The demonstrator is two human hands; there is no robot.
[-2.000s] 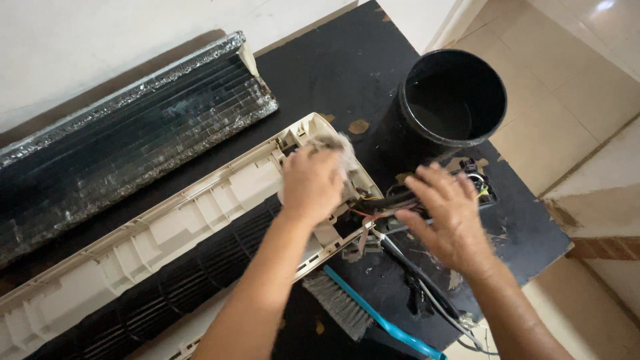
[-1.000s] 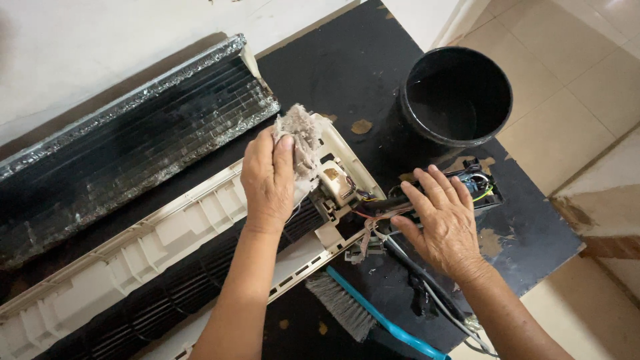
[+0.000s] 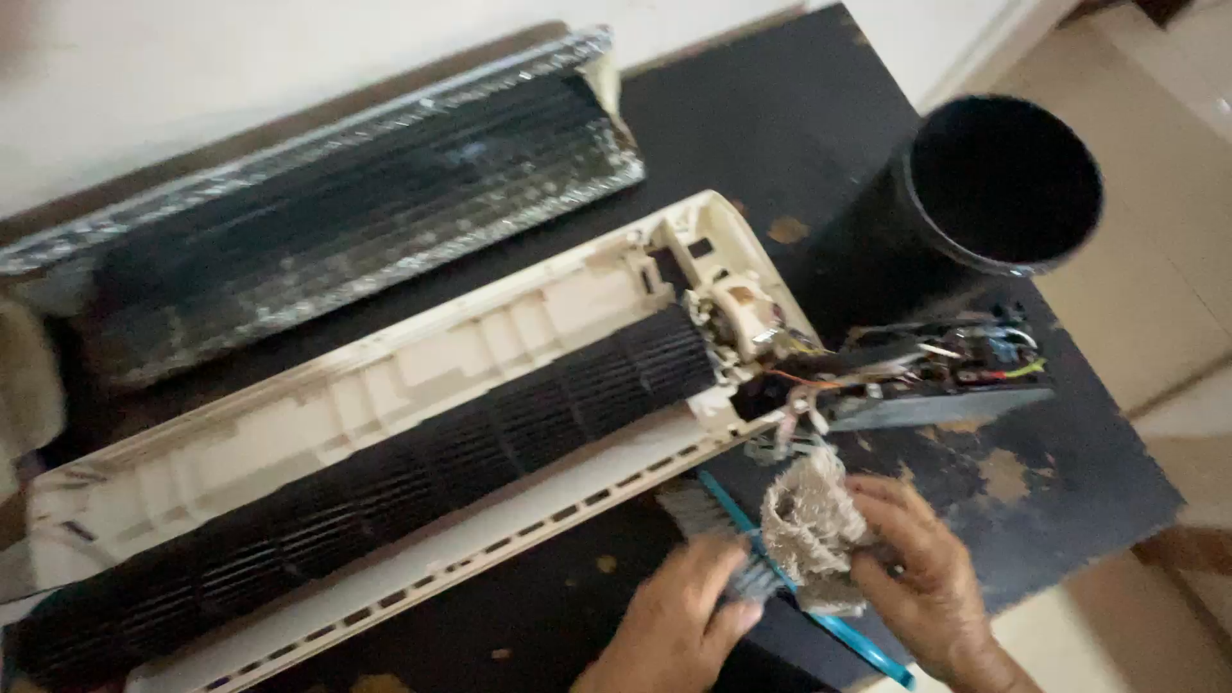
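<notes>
My right hand [image 3: 919, 568] holds a bunched, dirty light-coloured rag [image 3: 813, 515] at the lower right. To its left is my left hand [image 3: 679, 611], blurred, with a small greyish thing between thumb and fingers that I cannot make out. Beneath the rag and hands lies a brush with a blue handle [image 3: 861, 650], its bristles partly hidden. Above them stretches the cream plastic body of an air conditioner's indoor unit [image 3: 404, 380], with a black cylindrical blower fan [image 3: 462, 433] and a motor [image 3: 746, 318] at its right end. Wires run from there to an electronics box [image 3: 943, 404].
A finned heat exchanger coil [image 3: 366, 212] lies along the wall behind the unit. A tall black bucket [image 3: 1006, 183] stands at the back right on the black table [image 3: 751, 106], whose right edge borders the tiled floor. The table's surface is worn in patches.
The rag was in my left hand over the unit's end; now it is in my right hand, nearer the table's front. Both hands have moved down from the unit and wires. The electronics box sits tilted differently.
</notes>
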